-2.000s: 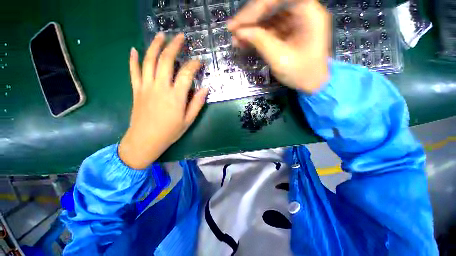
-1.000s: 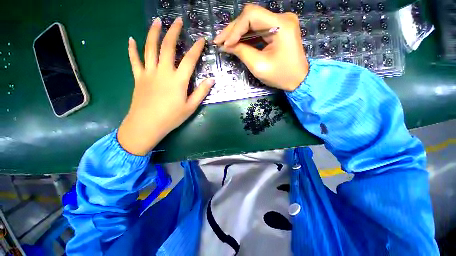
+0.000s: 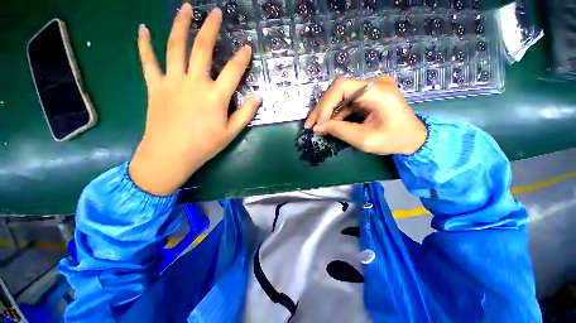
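Observation:
A clear blister tray (image 3: 391, 53) with rows of pockets, many holding small round dark units, lies across the bench. A heap of tiny black parts (image 3: 316, 152) lies at its near edge. My right hand (image 3: 369, 117) grips thin tweezers (image 3: 348, 101) like a pen, fingertips at the top of the heap; the tweezer tips are mostly hidden by my fingers, and I cannot tell if they hold a part. My left hand (image 3: 189, 110) is spread palm down over the tray's left end, holding nothing, and covers some pockets.
A smartphone (image 3: 60, 81) with a black screen lies at the left. A small whitish plastic bag (image 3: 519, 31) lies right of the tray. A greyer tray (image 3: 562, 38) is at the far right edge. The bench's near edge (image 3: 271, 189) runs just in front of me.
My right hand with the tweezers has moved from over the tray pockets down to the heap of black parts. My left hand stays spread at the tray's left end, slightly further left in the picture.

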